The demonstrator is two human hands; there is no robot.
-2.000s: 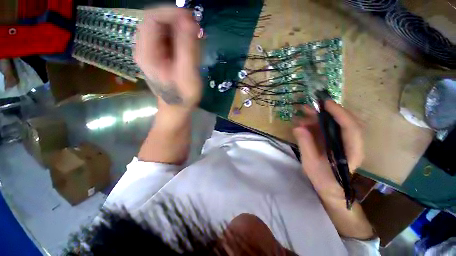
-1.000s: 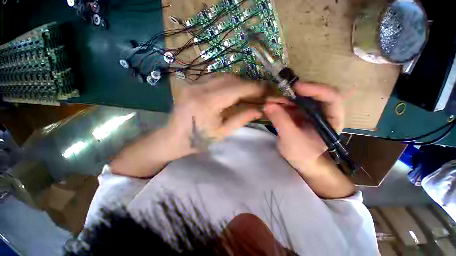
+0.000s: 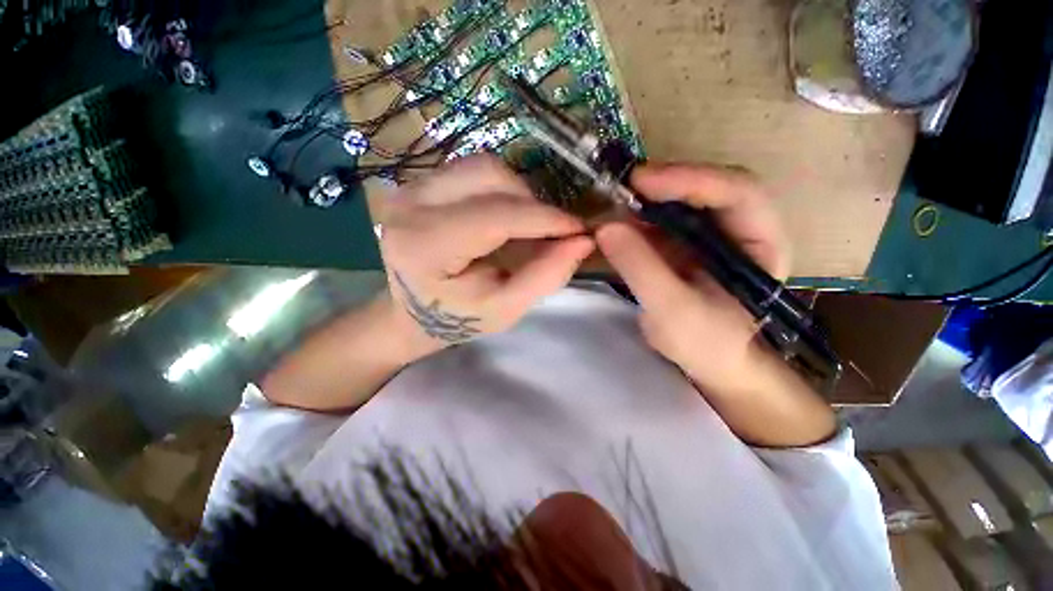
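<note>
My right hand (image 3: 704, 260) holds the black soldering iron (image 3: 722, 256); its bare metal barrel points up and left over the PCB panel (image 3: 554, 58). My left hand (image 3: 479, 248) has thumb and forefinger pinched together, fingertips meeting those of my right hand below the panel. Something thin seems to lie between the fingertips, too small to tell. Dark lead wires (image 3: 404, 106) run left from the panel to several small round discs (image 3: 327, 191). My left hand hides part of the panel's lower edge.
The panel lies on the tan work board (image 3: 739, 127). Stacked PCB panels (image 3: 75, 191) stand at the left on the green mat (image 3: 248, 98). More wired discs (image 3: 188, 73) lie at top left. A round tin (image 3: 889, 52) and a black box (image 3: 981, 139) are at the right.
My left hand has come down from the upper left and its fingertips now meet my right hand's. The view has shifted, with the panel now further left and higher in the picture.
</note>
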